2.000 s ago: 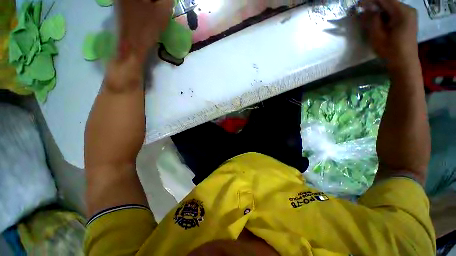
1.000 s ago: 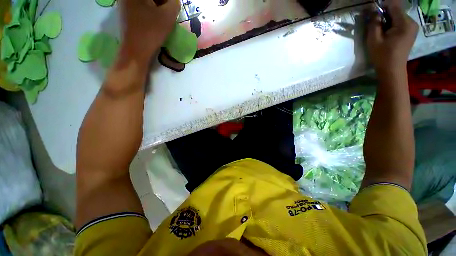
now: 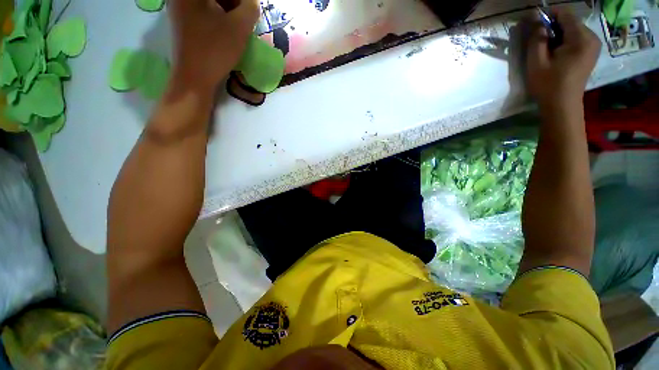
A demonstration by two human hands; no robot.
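My left hand [image 3: 215,40] is at the top edge, its fingers partly cut off. A green rounded piece [image 3: 261,66] sticks out beside and under it, at the metal needle plate [image 3: 272,17]; the hand's grip on it is hidden. My right hand [image 3: 565,56] is closed around a slim silver metal tool [image 3: 547,17], like snips or tweezers, at the upper right. A two-lobed green piece [image 3: 128,70] lies left of my left wrist. A heap of green pieces [image 3: 36,79] lies at the table's far left.
The white table edge [image 3: 311,168] runs across in front of my lap. A dark looped edging [image 3: 246,90] lies by the bed's corner. A small metal tray [image 3: 630,35] with a green piece is at far right. A clear bag of green pieces [image 3: 480,195] is below the table.
My right hand has shifted slightly and the silver tool now points up. A dark shape has come into view at the top edge. My left hand stays by the green piece.
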